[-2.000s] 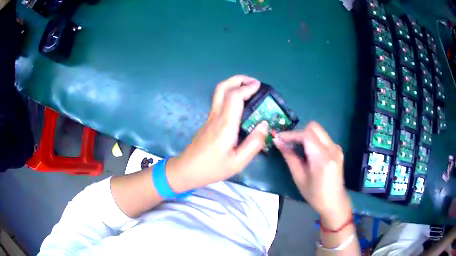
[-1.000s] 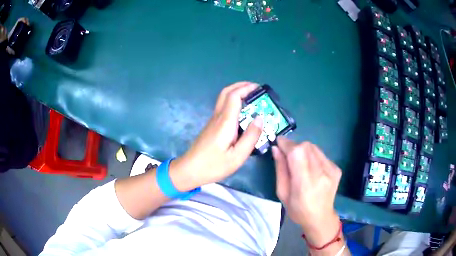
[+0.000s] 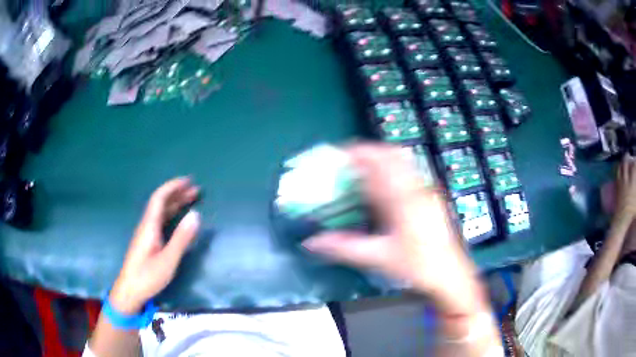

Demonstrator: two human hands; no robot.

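Note:
A filled housing [image 3: 321, 185] with a black edge and a green board, whitish under glare, is blurred in the middle of the view. My right hand [image 3: 397, 216] holds it from its right side, fingers on top and thumb below. My left hand [image 3: 157, 244], with a blue wristband, is at the left over the mat near the bench edge, empty, with thumb and fingers apart. No tool can be made out in either hand.
Long rows of filled housings [image 3: 450, 125] stand at right. Foam-backed boards [image 3: 160, 35] lie heaped at the upper left. A black cube [image 3: 15, 202] is at the far left. A white-and-black box [image 3: 589, 115] and another person's arm [image 3: 624, 195] are at far right.
My left hand has let go of the housing and moved left. My right hand now holds the housing. The view has swung right and up, showing the board heap and more of the right side.

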